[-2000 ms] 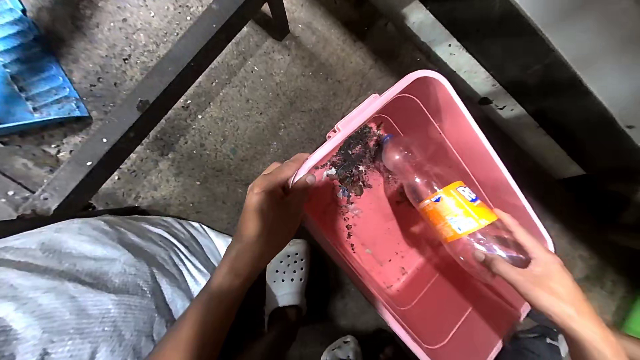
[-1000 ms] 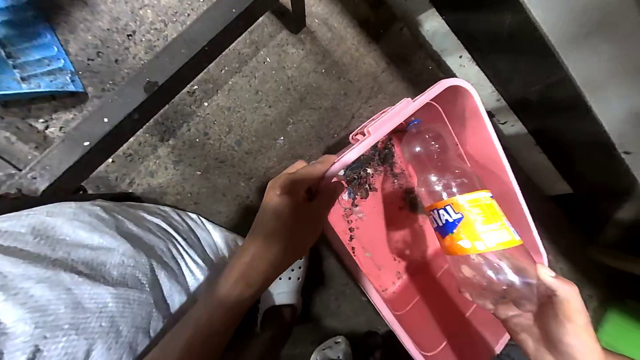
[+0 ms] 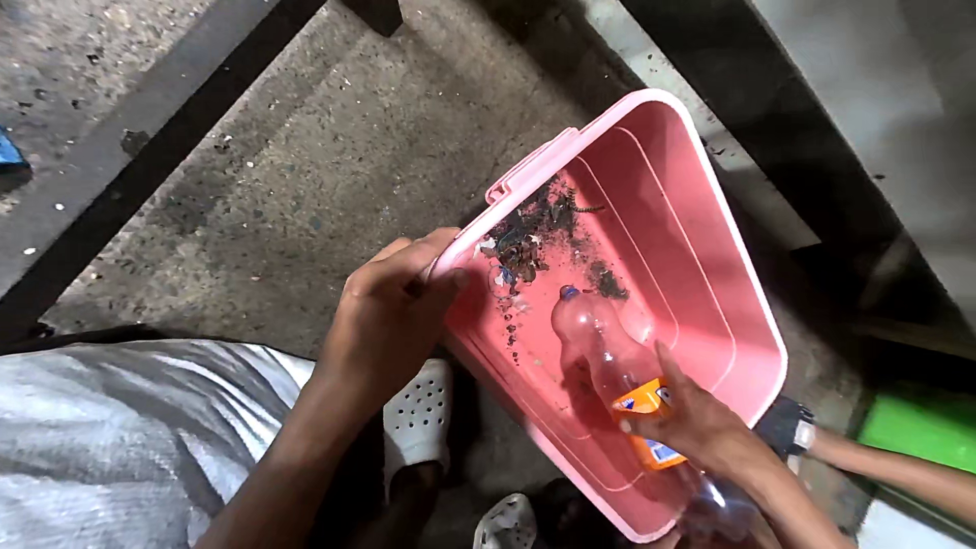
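A pink plastic bin (image 3: 679, 191) is tilted in front of me, its opening toward the camera. My left hand (image 3: 400, 305) grips its left rim, thumb on the inside. Dark debris (image 3: 526, 236) and shavings lie on the inner surface at the upper left. My right hand (image 3: 694, 419) holds a clear plastic bottle (image 3: 602, 343) with an orange label around its middle, inside the bin. The bottle's blue cap points toward the debris; its base reaches the bin's lower rim, partly behind my wrist.
A dark metal beam (image 3: 152, 130) crosses the upper left over the concrete floor (image 3: 305, 183). A white woven sack (image 3: 122, 442) lies lower left, near a white clog (image 3: 418, 412). Another person's gloved hand (image 3: 781, 427) is beside the bin's right edge, near a green object (image 3: 923, 431).
My right hand has shifted its grip from near the bottle's base to its label. The bottle's cap has moved down, away from the bin's upper rim. Another person's gloved hand now shows at the right.
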